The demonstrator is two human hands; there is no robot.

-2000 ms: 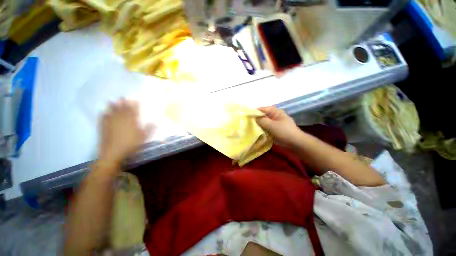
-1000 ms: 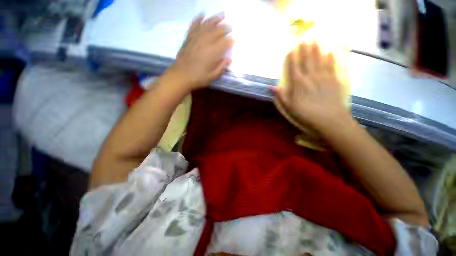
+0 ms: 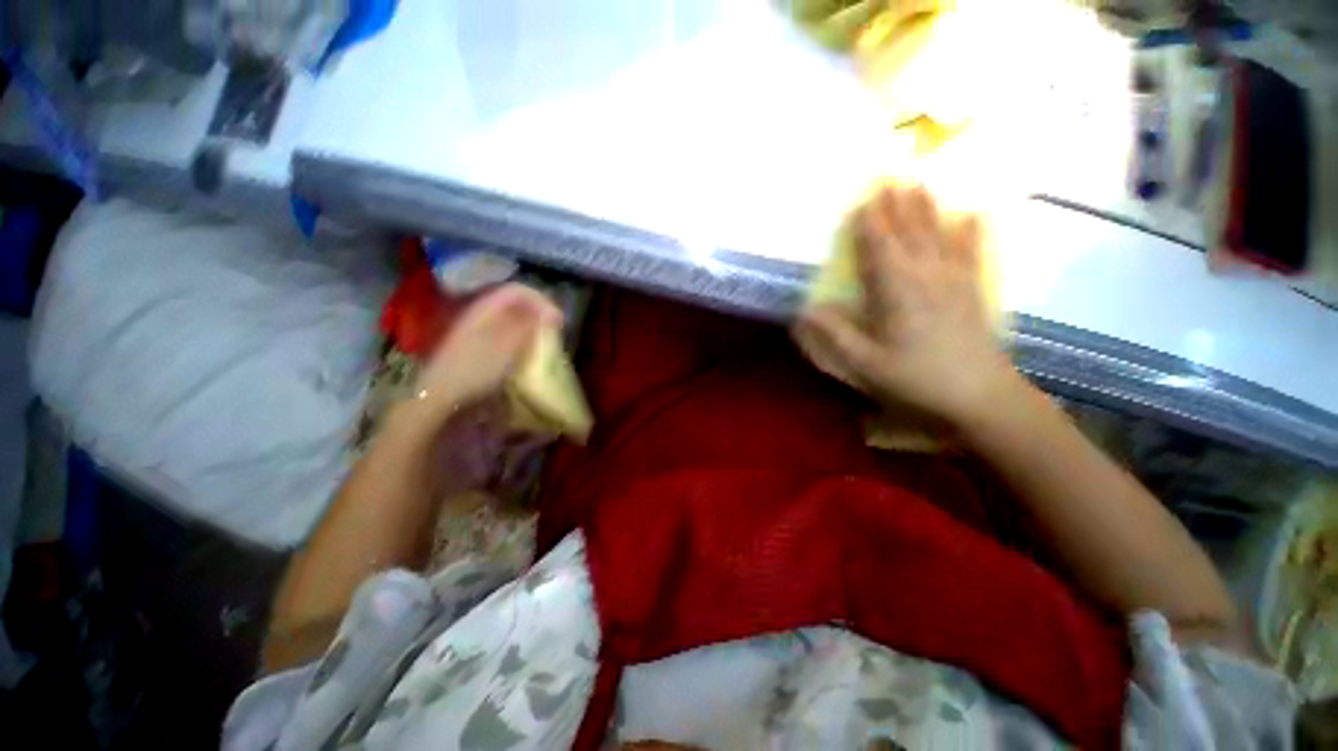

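Note:
My right hand [image 3: 917, 301] lies flat, fingers pointing away, on a yellow fabric piece [image 3: 986, 279] at the table's front edge. Part of this piece hangs below the edge, and its far part is lost in the lamp glare. My left hand [image 3: 492, 345] is below the table edge at the left of my lap, blurred, closed on another yellow fabric piece [image 3: 547, 393]. A crumpled yellow heap [image 3: 895, 37] shows at the top, partly washed out by the glare.
The white table [image 3: 587, 110] has a tape-marked front edge [image 3: 631, 257]. A phone [image 3: 1271, 169] in a red case lies at the right. A white cloth-like bundle [image 3: 191, 360] is at the left below the table. Red and blue items [image 3: 418, 294] are beside my left hand.
My left hand has moved from the tabletop down to the left of my lap and now holds a yellow piece. My right hand remains flat on its piece. The earliest view showed it gripping the cloth's corner.

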